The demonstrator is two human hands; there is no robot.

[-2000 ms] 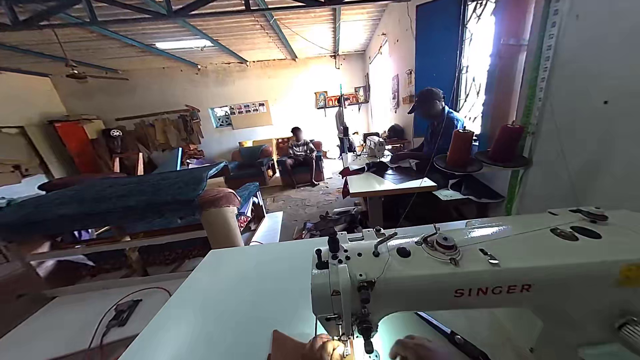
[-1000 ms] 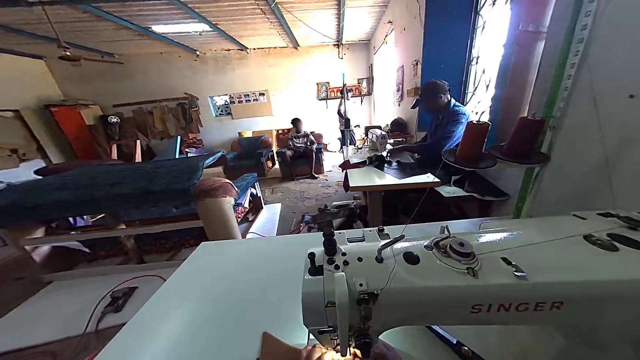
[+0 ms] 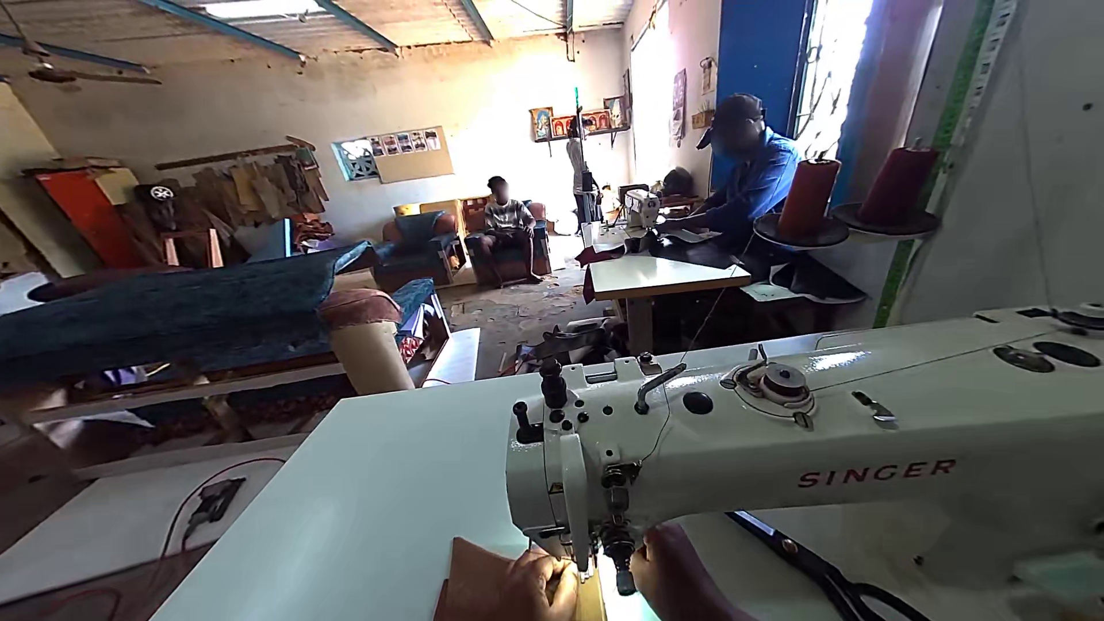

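A white Singer sewing machine (image 3: 776, 431) spans the lower right, its small lamp lighting the needle area. My left hand (image 3: 542, 586) is left of the presser foot, its fingers closed on a brown piece of material (image 3: 474, 573), leather or fabric, lying on the white table. My right hand (image 3: 668, 569) is just right of the needle area, partly behind the machine head's tension parts; whether its fingers hold anything is hidden. Black-handled scissors (image 3: 806, 556) lie on the table under the machine arm, right of my right hand. Thread runs over the machine's top.
The white tabletop (image 3: 371, 483) reaches left. Two thread cones (image 3: 811, 198) stand on holders behind the machine. A co-worker (image 3: 750, 172) sits at another sewing machine (image 3: 641, 207); another person (image 3: 507, 224) sits in an armchair. Blue fabric (image 3: 172, 297) covers a furniture frame at left. A power tool (image 3: 214, 504) lies below it.
My right hand, low by the machine one to two seconds ago, is now higher and closer behind the needle area. The view has shifted slightly. The co-worker's head and body are more upright than two seconds ago.
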